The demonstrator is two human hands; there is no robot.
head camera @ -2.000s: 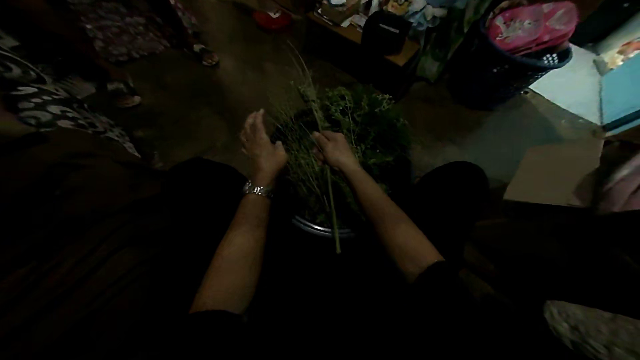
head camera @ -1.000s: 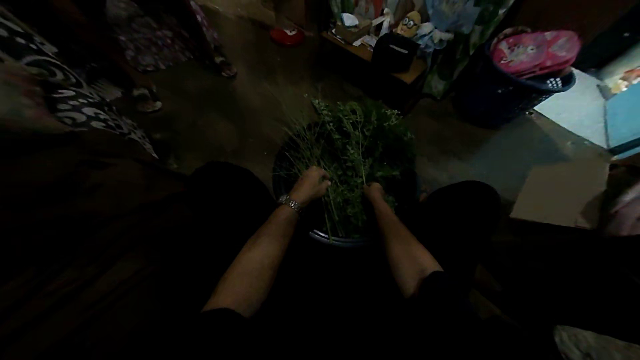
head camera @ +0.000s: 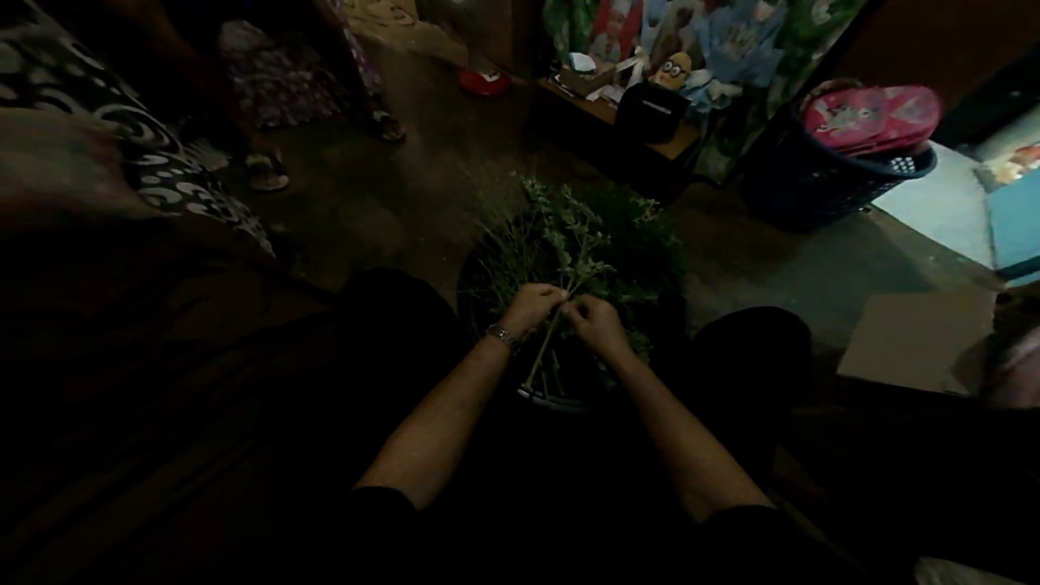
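In the head view, my left hand (head camera: pixel 534 309), with a metal-band watch (head camera: pixel 504 335) on its wrist, pinches a leafy plant stem (head camera: pixel 543 348). Just to its right, my right hand (head camera: pixel 597 325) has its fingers closed on the same stem, close to my left fingertips. The stem's leafy top (head camera: pixel 573 240) points away from me and its lower end reaches the near rim of a dark round container (head camera: pixel 552 400). More green stalks and thin bare stems (head camera: pixel 508 248) fill the container between my knees. Its sides are mostly lost in shadow.
A dark blue plastic basket (head camera: pixel 800 175) with a pink bag (head camera: pixel 877 118) stands at the right, near a cardboard piece (head camera: pixel 918 341). Ahead is a low wooden table (head camera: pixel 597 107) holding small items. People in patterned clothes and sandals are at the upper left, near a red object (head camera: pixel 485 83).
Two seconds ago my left hand was raised with its fingers spread, beside the stalks in my right. Since the frame one second ago, both hands have come close together on one stem.
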